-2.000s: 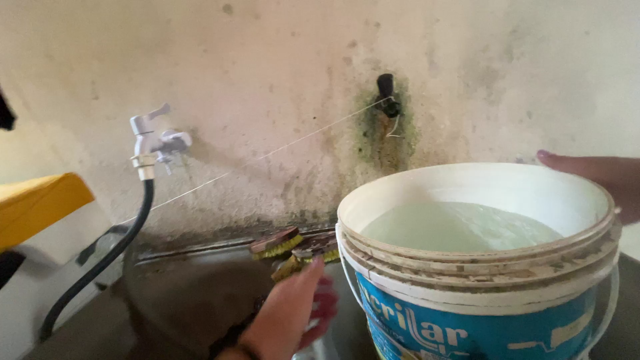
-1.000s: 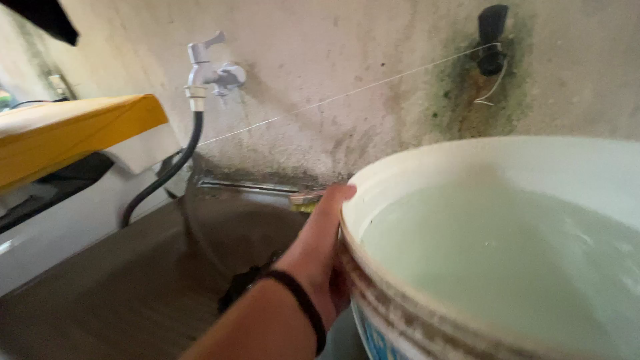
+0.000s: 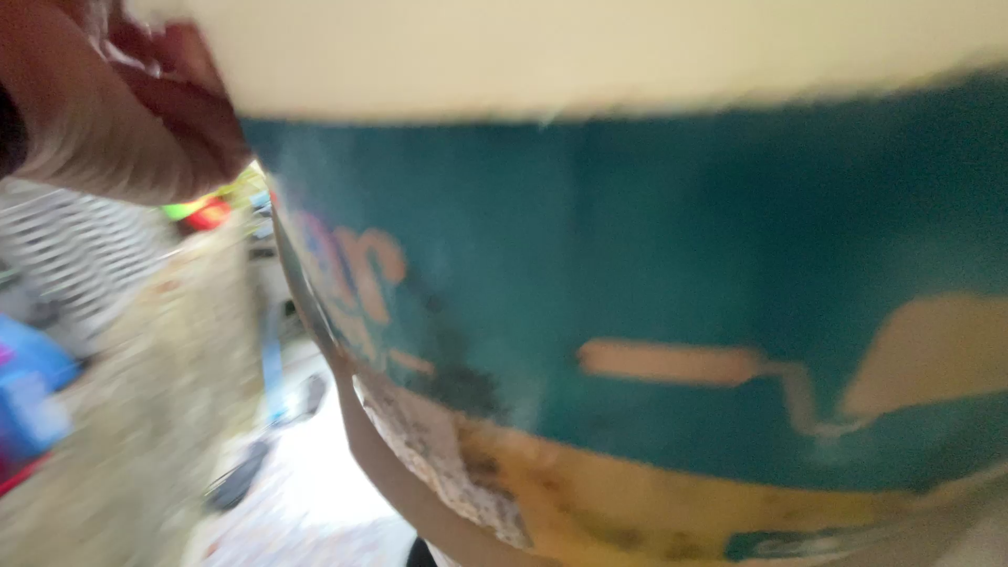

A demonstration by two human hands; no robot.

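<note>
A large plastic paint bucket (image 3: 630,260) fills most of the head view, very close and blurred, with its blue-green printed side toward me. The print shows a paint roller and a trowel-like shape, above a dirty yellow band. My left hand (image 3: 150,118) is at the upper left, its fingers curled against the bucket's edge. A curved strip, likely the bucket's handle or rim, runs down the left side of the bucket. The inside of the bucket is hidden from this angle. My right hand is out of view.
A blurred rough wall or ledge (image 3: 157,378) stands at the left. Beyond it are grey ridged sheeting (image 3: 79,244) and a blue item (image 3: 31,386). A pale, brightly lit floor (image 3: 315,472) shows below, with dark objects on it.
The bucket is now raised close in front of the camera and appears tilted; earlier it stood upright by the sink with water inside. The view has turned away from the taps.
</note>
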